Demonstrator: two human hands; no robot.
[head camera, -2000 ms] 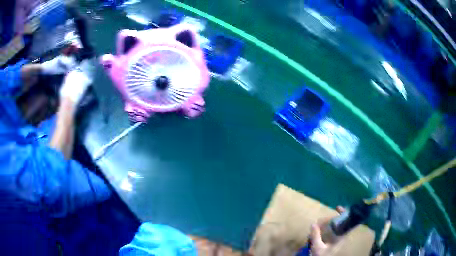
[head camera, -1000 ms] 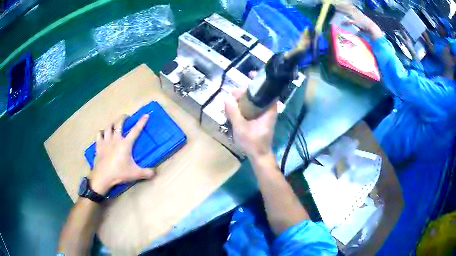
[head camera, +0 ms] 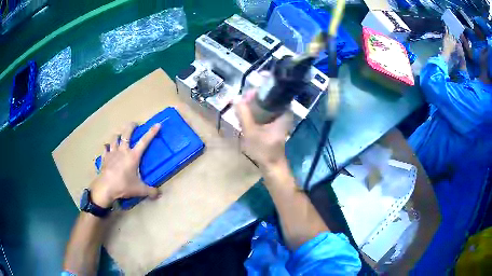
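A blue plastic housing [head camera: 171,141] lies flat on the tan cardboard mat [head camera: 216,183]. My left hand [head camera: 121,170] rests spread on its left part, with thumb and fingers over it. My right hand [head camera: 265,132] is wrapped around the electric screwdriver [head camera: 280,89], which is black with a pale lower part. It is held over the near end of the screw feeders [head camera: 207,83], and its tip is hidden. The right hand is slightly blurred. No screws can be made out.
Blue housings under clear plastic [head camera: 296,27] are behind the feeders. A red-pink tin [head camera: 388,56] is right of them. An open carton [head camera: 429,199] with white packing is at the lower right. Bubble bags [head camera: 143,35] and a housing [head camera: 22,92] lie on the left. A person in blue [head camera: 458,102] is at the right.
The view has swung from the pink fan to the mat and feeders. Since one second ago, the screwdriver has shifted slightly left and down; the neighbour's arm has drawn back from the tin.
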